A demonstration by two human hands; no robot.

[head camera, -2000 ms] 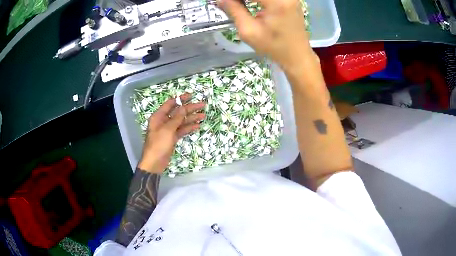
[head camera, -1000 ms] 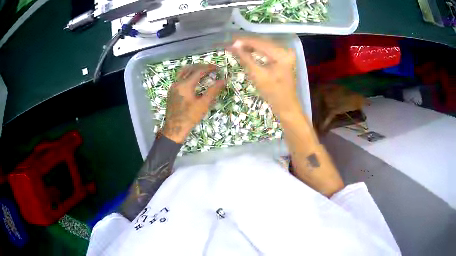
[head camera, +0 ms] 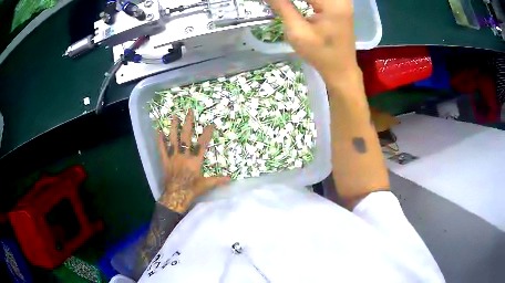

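The near tub is translucent and full of small white-and-green workpieces. My left hand lies palm down with fingers spread on the pieces at the tub's left side; no piece shows held in it. My right hand is raised at the right end of the silver assembly fixture, over the far tub. Its fingertips reach the top edge of the picture, so whether they hold a piece cannot be told.
The far tub with more pieces stands beyond, on the green table. A pneumatic cylinder and dark hose are left of the fixture. A red stool is at lower left, a red bin at right.
My right hand has moved from above the near tub up to the fixture. My left hand has drawn back left and towards me, its fingers now spread. The view has shifted, showing more of the fixture.
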